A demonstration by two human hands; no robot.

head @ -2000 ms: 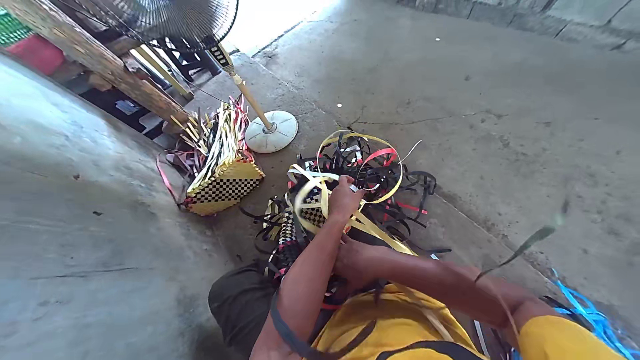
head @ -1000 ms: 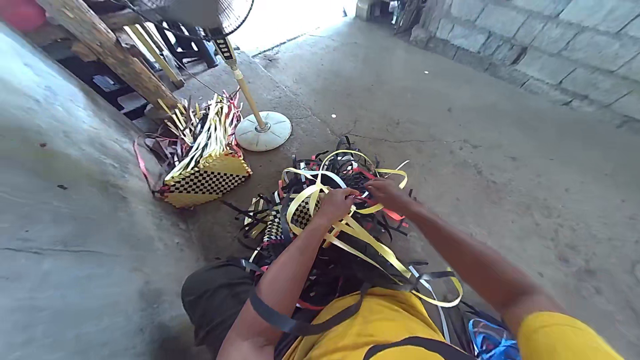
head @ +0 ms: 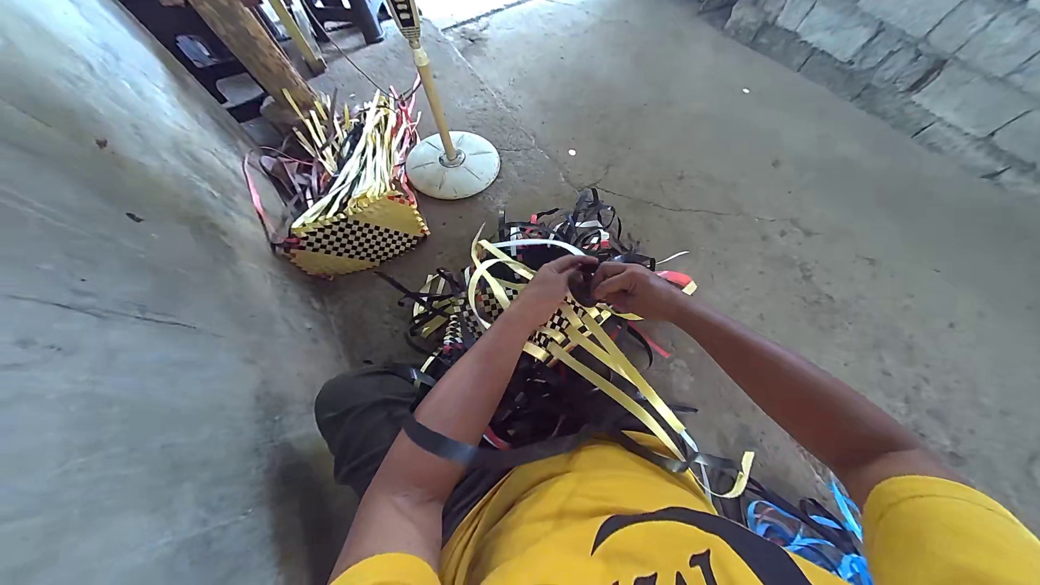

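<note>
A partly woven piece of black and yellow plastic strapping (head: 561,329) lies before my knees, its long loose yellow strips (head: 621,378) running toward my shirt. Over its far edge, my left hand (head: 561,280) and my right hand (head: 634,288) are close together, fingers bent around a dark strip (head: 581,286) between them. The fingertips are partly hidden, but both hands appear to pinch this strip. A white strip (head: 536,242) arches just beyond my left hand. Black and red strips tangle around the piece. Another black strip (head: 443,443) crosses my left forearm.
A checkered woven basket (head: 357,240) with long loose strips lies on its side by the smooth wall (head: 146,325). Beside it stands a fan's round base (head: 452,165). Blue strips (head: 800,524) lie at lower right. A block wall (head: 934,73) borders the concrete floor at upper right.
Both hands have come closer together over the woven piece. The yellow strips that looped around my left wrist now lie more to its sides and toward my body.
</note>
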